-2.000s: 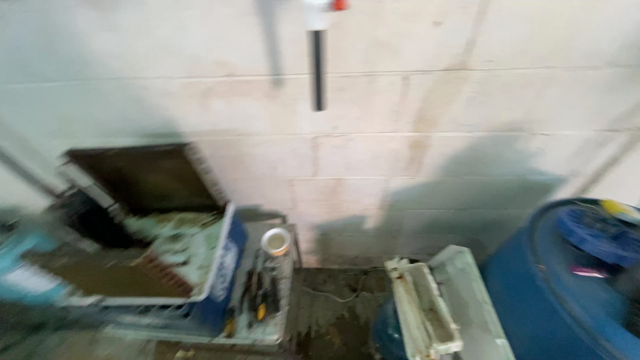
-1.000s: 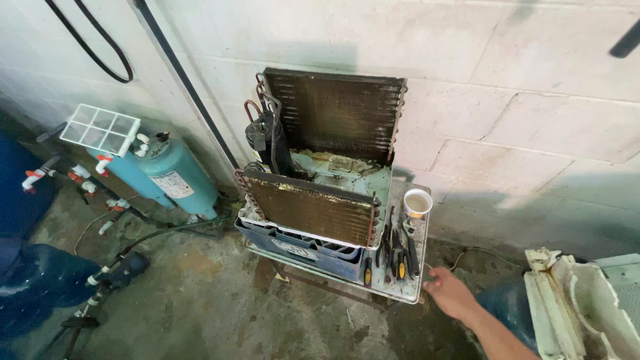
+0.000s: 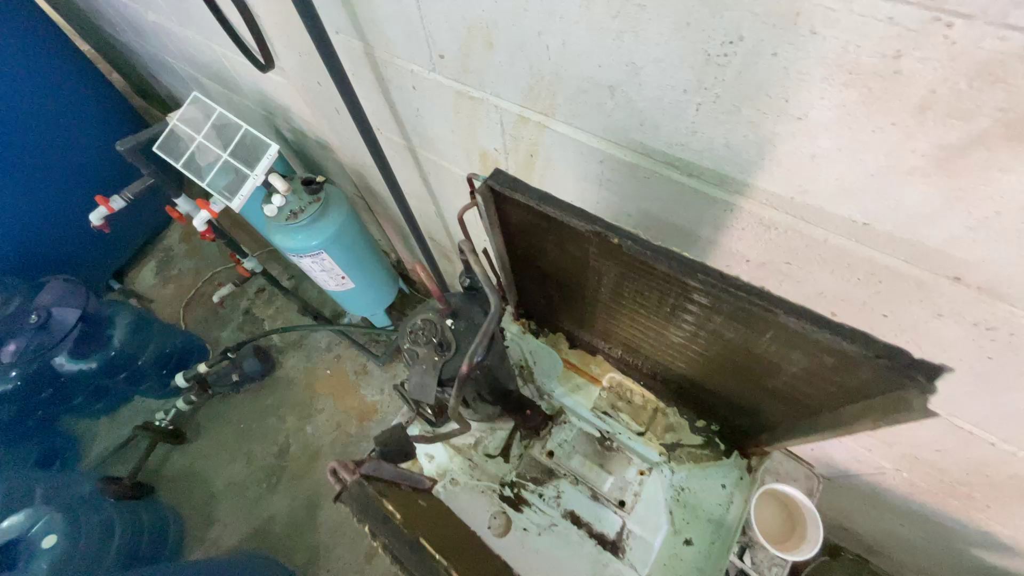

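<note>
Neither of my hands is in view. An air-conditioner chassis with a dirty, peeling base pan (image 3: 576, 464) fills the lower middle. At its left stands a black compressor (image 3: 460, 352) with bent copper tubes. A tall finned coil (image 3: 680, 328) rises on the wall side, and a second finned coil (image 3: 432, 528) is cut off by the bottom edge. Right of the pan, a white cup (image 3: 786, 522) with beige contents stands on the stand's corner (image 3: 788, 472).
A turquoise tank (image 3: 336, 248) stands by the wall, a white mesh filter frame (image 3: 216, 150) on top. Red-handled valves (image 3: 204, 220), pipes and a black hose (image 3: 304, 328) lie left. Blue water jugs (image 3: 104, 344) occupy the lower left. A black pole (image 3: 372, 144) leans against the wall.
The hand seen at the stand's right corner one second ago is out of view. The view has moved in closer to the chassis and tilted.
</note>
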